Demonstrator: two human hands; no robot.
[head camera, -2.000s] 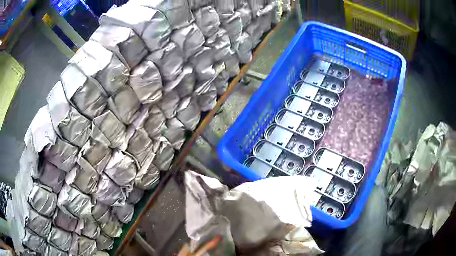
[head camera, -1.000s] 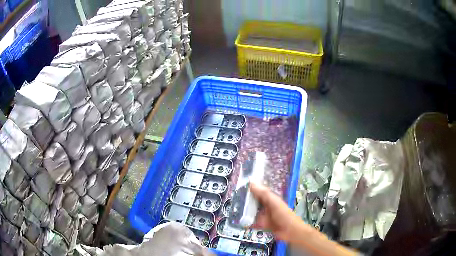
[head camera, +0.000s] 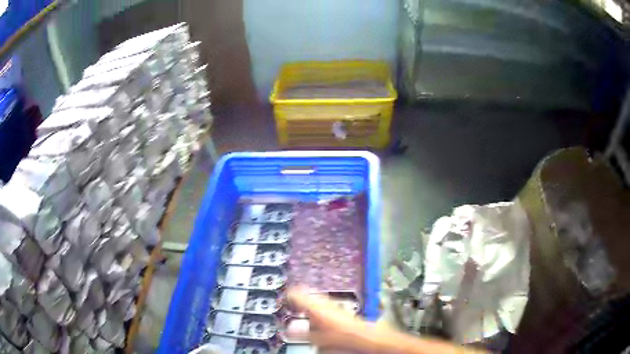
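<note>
The blue plastic crate (head camera: 373, 207) stands in front of me. Silver housings (head camera: 252, 256) lie in a row along its left side, cavities up. Part of another housing (head camera: 345, 302) shows at the lower right, behind my hand. A mottled pink-red layer (head camera: 325, 249) covers the crate's right part. My right hand (head camera: 325, 321) is blurred, low over the crate at the second row; a pale surface shows under its fingers, and I cannot tell whether it grips a housing. My left hand is out of the picture.
A high bank of paper-wrapped bundles (head camera: 90, 200) stands at left along a wood edge (head camera: 148, 276). A yellow crate (head camera: 335, 128) is on the floor behind. Crumpled paper (head camera: 483, 263) and a large brown drum (head camera: 552, 221) are at right.
The view has tilted up. My right hand has moved down from holding a housing tilted above the crate to low over the second row. The raised housing no longer shows.
</note>
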